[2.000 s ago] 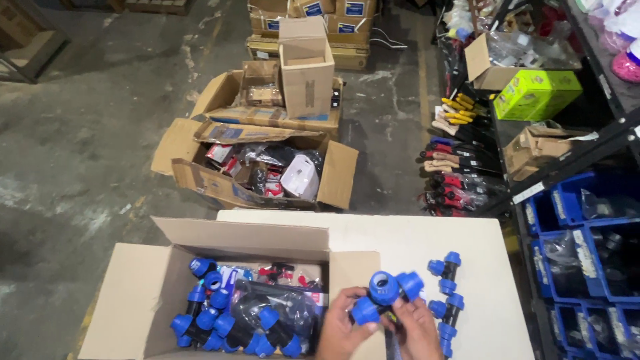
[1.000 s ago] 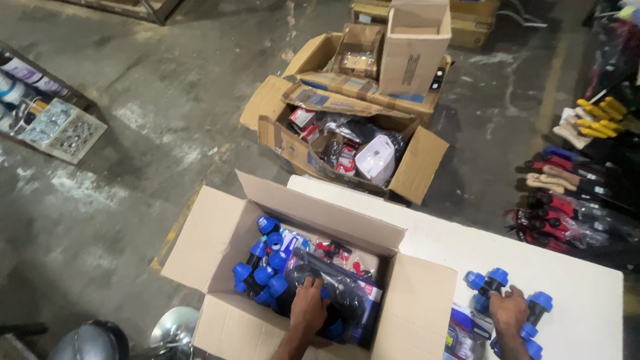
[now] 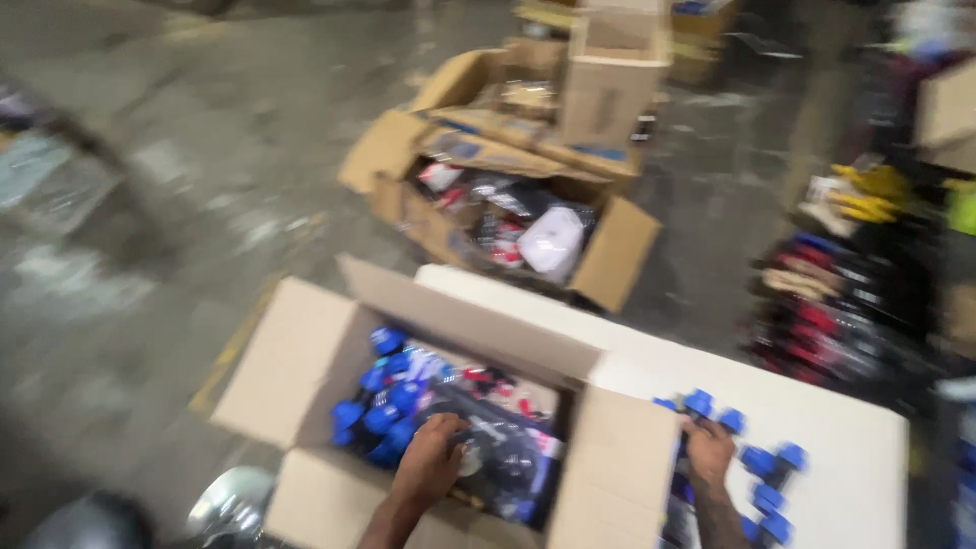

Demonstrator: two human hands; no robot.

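An open cardboard box stands on a white tabletop. Inside it, blue-capped black pipe fittings fill the left side, beside clear plastic bags with dark contents. My left hand reaches into the box over the bags, fingers bent; blur hides whether it grips anything. My right hand is on a blue-capped pipe fitting on the tabletop, just right of the box flap, its fingers curled at the fitting. More such fittings lie to the right of that hand.
Beyond the table, an open cardboard box of mixed packaged goods sits on the floor, with a tall open carton behind it. Bundled gloves lie at the right. A shiny metal round object is at the lower left.
Two seconds ago both hands were together on a blue-capped fitting above the right flap. They are now apart, the left in the box and the right at the tabletop fittings.
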